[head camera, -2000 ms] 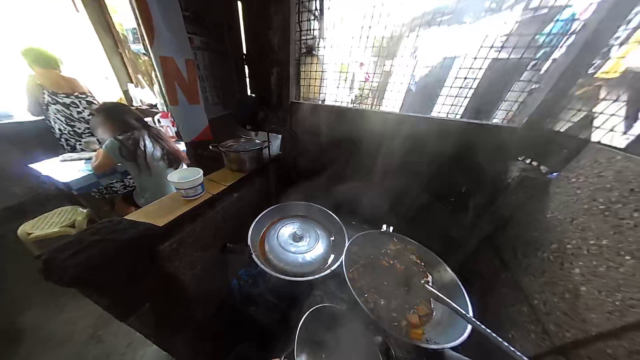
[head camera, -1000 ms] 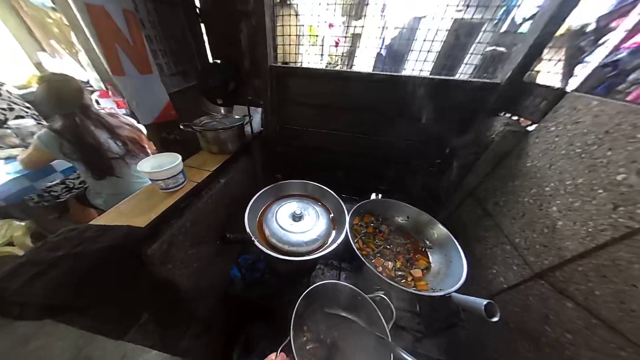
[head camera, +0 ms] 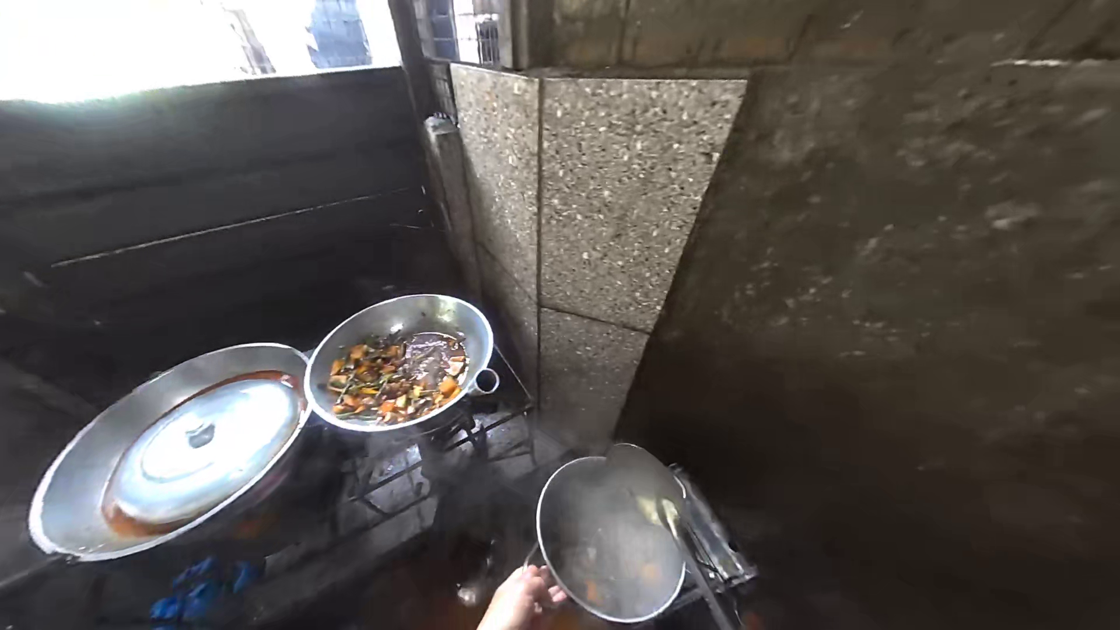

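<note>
My left hand [head camera: 522,597] is at the bottom centre, its fingers at the side handle of a steaming metal pot [head camera: 604,542]; they look curled around it. Pieces of food show dimly through the steam in the pot. A metal ladle [head camera: 691,547] leans over its right rim, and its lower end runs out of view. My right hand is not in view. Up and left of the pot stands a metal wok [head camera: 398,311] with a hollow handle, holding cut orange vegetables and greens in dark sauce. At the left, a round metal lid [head camera: 206,446] lies inside a wide pan [head camera: 74,499] with reddish liquid.
A black metal stove frame [head camera: 394,477] runs beneath the wok. Behind and to the right stand a speckled stone-tiled wall [head camera: 621,201] and a dark rough wall [head camera: 901,306]. Blue material [head camera: 197,591] lies low at the left. A dark board wall [head camera: 219,184] is behind the pans.
The view has swung far to the right. The steaming pot was left of and below the wok one second ago; it is now right of it, with my left hand at its handle.
</note>
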